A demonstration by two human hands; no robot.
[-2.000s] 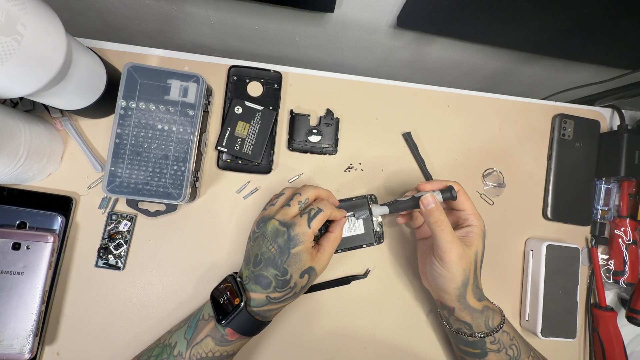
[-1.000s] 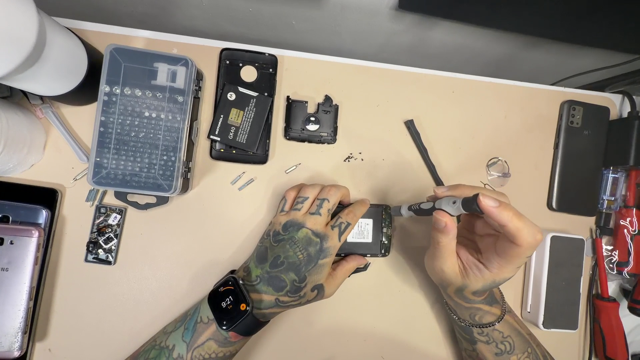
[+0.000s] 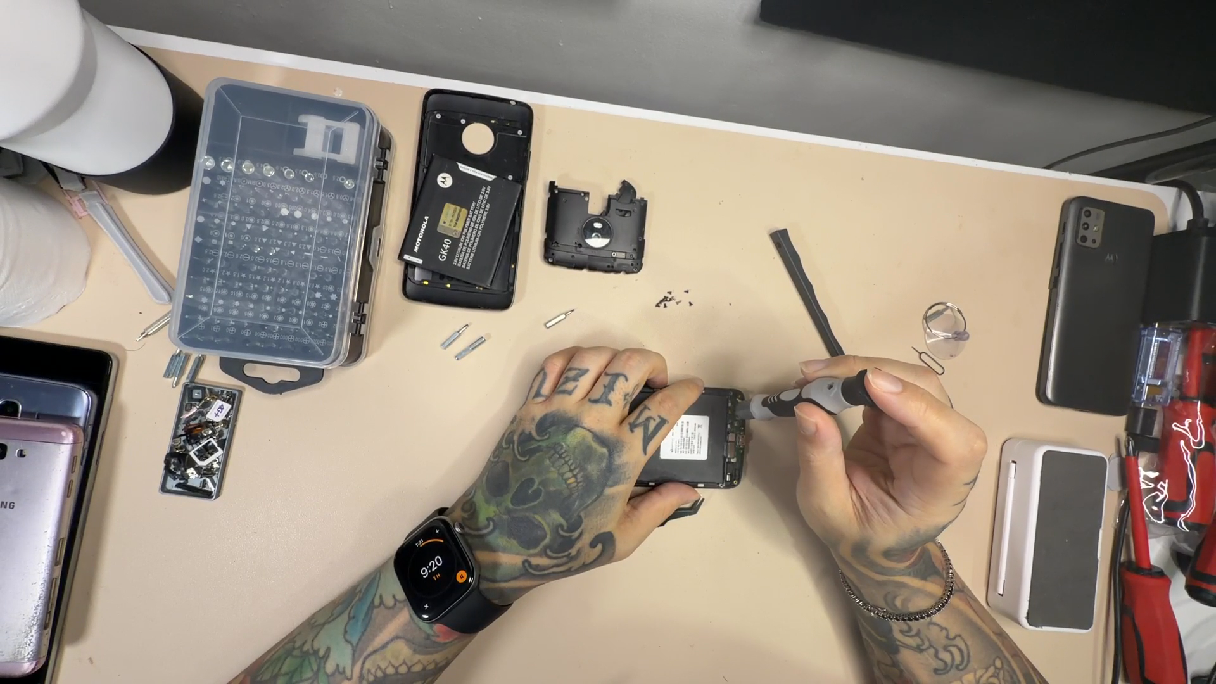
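Note:
My left hand (image 3: 579, 456) grips an opened smartphone chassis (image 3: 717, 456), fingers on its upper edge and thumb on its lower edge. A white label shows on the chassis. My right hand (image 3: 883, 456) holds a grey and black precision screwdriver (image 3: 807, 397), its tip end at the chassis's right end; the exact contact point is too small to tell. Partly hidden under my left hand and the phone is a black tool (image 3: 686, 510). Tiny screws (image 3: 674, 299) lie above the phone, near a black plastic inner cover (image 3: 597, 228). A black pry tool (image 3: 806, 290) lies above my right hand.
A screwdriver bit case (image 3: 275, 228) stands left of a black back cover (image 3: 475, 109) bearing a Motorola battery (image 3: 463, 223). Loose bits (image 3: 470, 347) lie below. Phones (image 3: 38, 541) and a small parts tray (image 3: 199, 442) are at left. Another phone (image 3: 1097, 304), a white box (image 3: 1016, 541) and red-handled tools (image 3: 1151, 608) are at right.
Two seconds ago my left fingers were near the screwdriver's tip over the phone; now they grip the chassis's left part. The screwdriver has moved to the chassis's right end. Black tweezers below are now mostly covered.

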